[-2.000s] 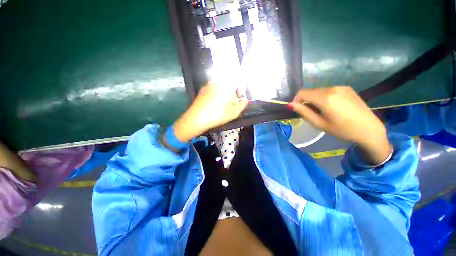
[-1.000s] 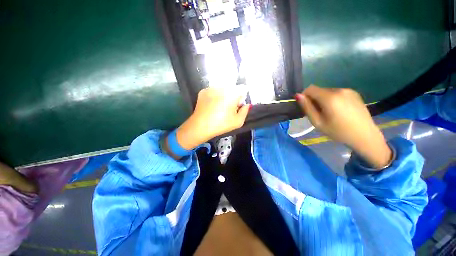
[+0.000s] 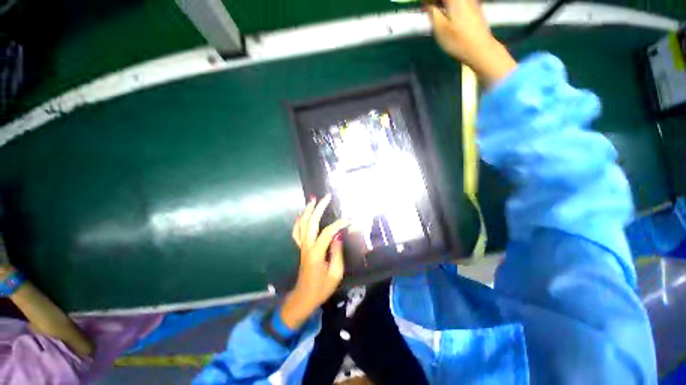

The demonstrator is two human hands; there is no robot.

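Observation:
The black foam tray (image 3: 438,197) lies slightly tilted on the green bench with the open-backed tablet (image 3: 380,177) in it. The tablet's middle glares white. My left hand (image 3: 320,244) rests with spread fingers on the tray's left edge and the tablet's lower left corner. My right hand (image 3: 466,34) is stretched out at the top, past the tray, over the white rail; its fingertips are at the picture's edge, and what they hold is not clear. A long pale-yellow ribbon (image 3: 470,135) hangs from under my right hand, down beside the tray's right side.
A white-edged rail (image 3: 331,46) crosses behind the tray, with a grey metal post (image 3: 210,24) on it. A white box with a yellow label (image 3: 669,68) stands at the far right. Another person's arm (image 3: 47,316) with a blue wristband is at the lower left.
My right hand has moved from the tray's near edge to the far rail. My left hand has opened its fingers on the tray. The view shows more of the bench, and the yellow ribbon now hangs at the right.

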